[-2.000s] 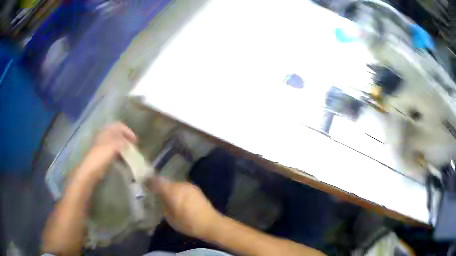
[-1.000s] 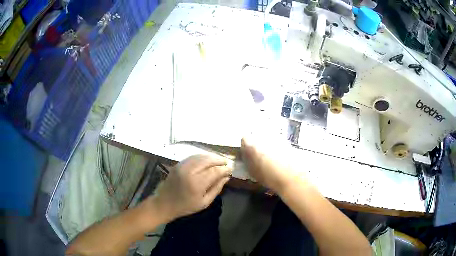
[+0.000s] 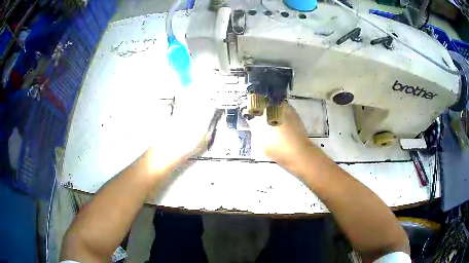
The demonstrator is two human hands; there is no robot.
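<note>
The off-white sewing machine (image 3: 313,56) marked "brother" stands across the table. My left hand (image 3: 182,138) lies on the tabletop left of the needle area, its fingers washed out by glare. My right hand (image 3: 283,138) is right of the needle area, partly behind two ribbed brass knobs (image 3: 265,109) under a black bracket (image 3: 270,79). Shiny metal plates (image 3: 240,141) show between the hands. A dark narrow edge (image 3: 214,129) shows beside my left fingertips. Glare and the knobs hide the fingertips, and I cannot make out any cloth in them.
A bright blue lamp tube (image 3: 179,60) hangs left of the machine head. The worn white table (image 3: 247,187) has a brown front edge. A red-and-dark tool (image 3: 420,168) lies at right. Blue baskets (image 3: 61,72) stand at far left, and a dark bin area is at lower right.
Both hands have moved from the table's front edge to either side of the needle area. The pale cloth piece seen at the edge is no longer distinguishable. The view has shifted toward the machine.
</note>
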